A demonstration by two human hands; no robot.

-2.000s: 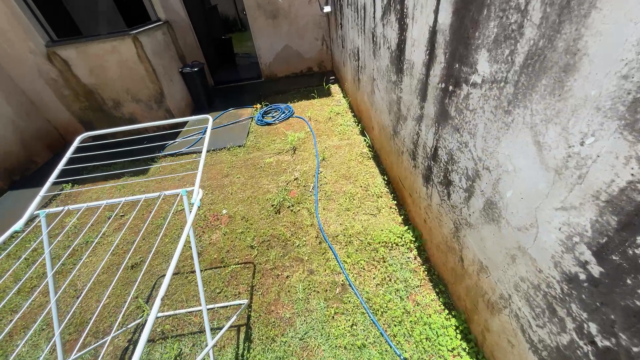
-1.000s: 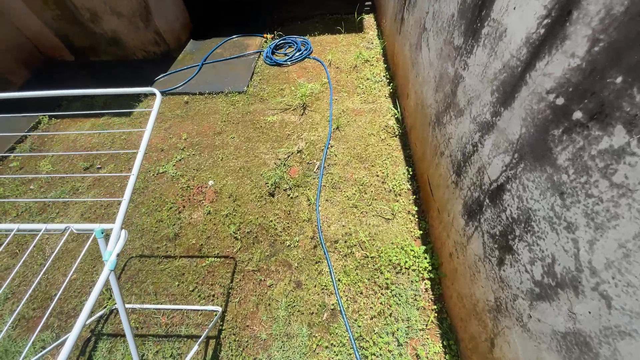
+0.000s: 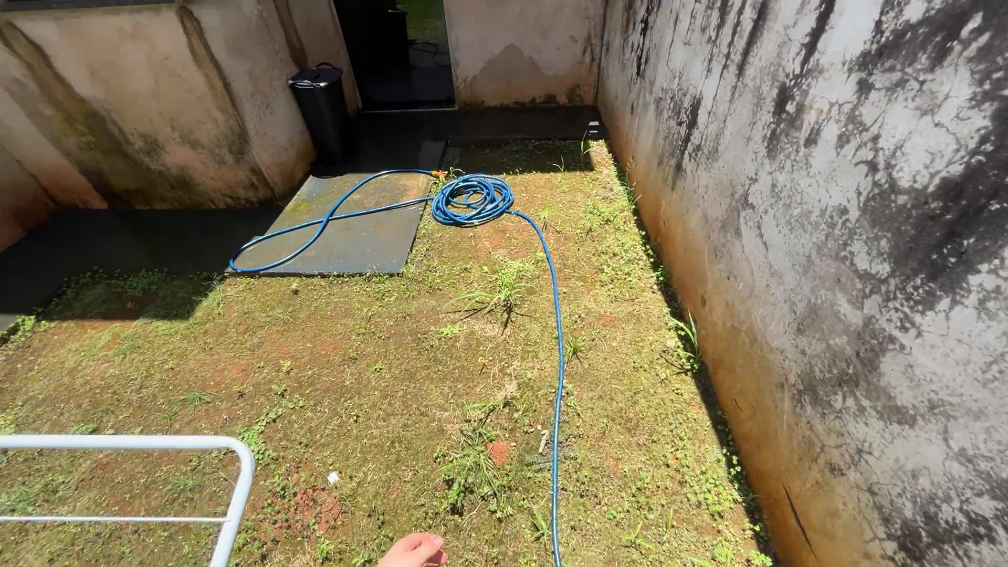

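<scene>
Part of one hand (image 3: 414,551) shows at the bottom edge, its fingertips over the grass; which hand it is, and whether it holds anything, I cannot tell. To its right a blue garden hose (image 3: 557,378) runs up the lawn to a coil (image 3: 472,200) lying on the grass. A loop of the hose and an orange fitting (image 3: 438,173) reach over a grey slab (image 3: 346,244). At the lower left is the white metal frame of a clothes drying rack (image 3: 240,480), mostly out of view.
A stained concrete wall (image 3: 850,260) runs along the right. Ahead are a dark doorway (image 3: 402,55), a black bin (image 3: 321,118) and the house wall (image 3: 126,102). Weeds (image 3: 500,291) grow in the patchy lawn.
The view has moved forward past the drying rack, which now shows only at the lower left. A hand has come into view at the bottom edge.
</scene>
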